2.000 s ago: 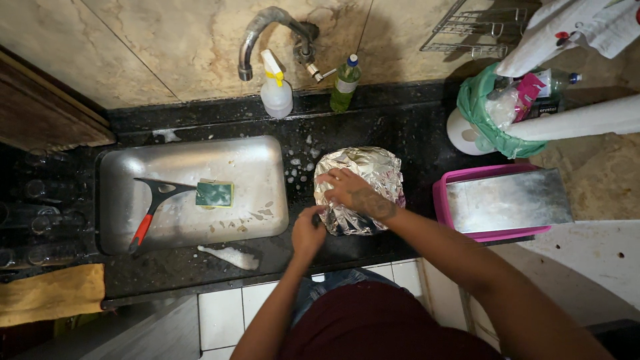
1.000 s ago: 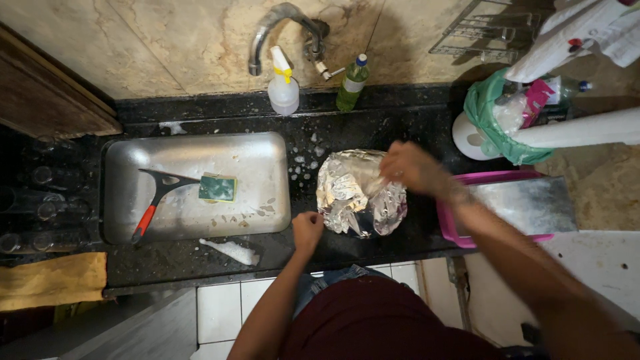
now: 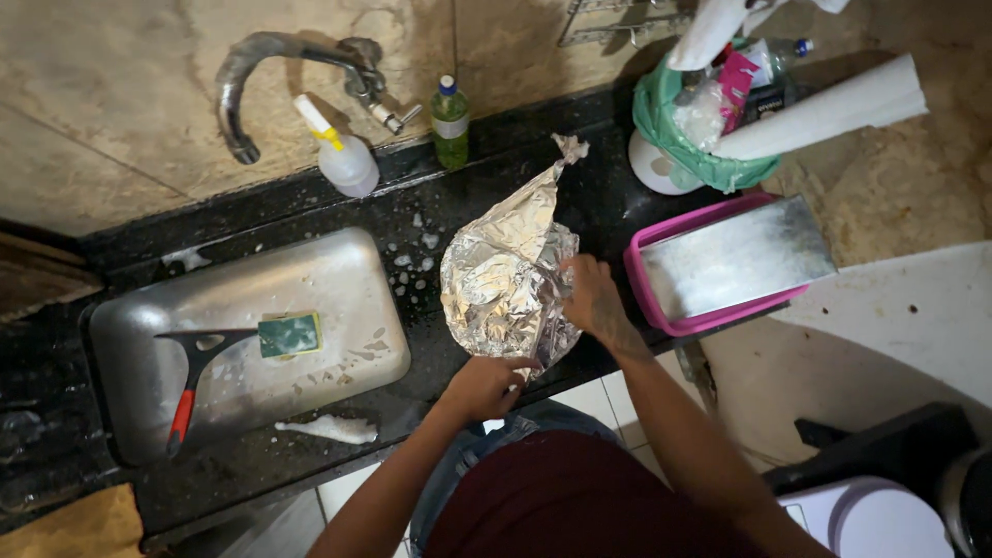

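Observation:
A crumpled sheet of aluminium foil point(image 3: 504, 279) covers a round thing on the black stone counter, with a twisted strip of it pointing up toward the wall. My left hand point(image 3: 487, 387) is at the foil's near edge, its fingers bent against it. At the foil's right side, my right hand point(image 3: 593, 298) has its fingertips on or under the edge. What lies beneath the foil is hidden. Whether either hand pinches the foil cannot be told.
Left is a steel sink point(image 3: 256, 387) holding a squeegee point(image 3: 190, 387) and a sponge point(image 3: 289, 335). Behind stand a faucet point(image 3: 232, 101), a spray bottle point(image 3: 349, 164) and a green bottle point(image 3: 451, 132). Right are a pink basin point(image 3: 647, 298) with a metal pan point(image 3: 736, 260) and a lined bin point(image 3: 659, 112).
My right hand has moved from the foil's upper right down to its right side. A long foil strip now sticks up at the back. The view has turned and come nearer.

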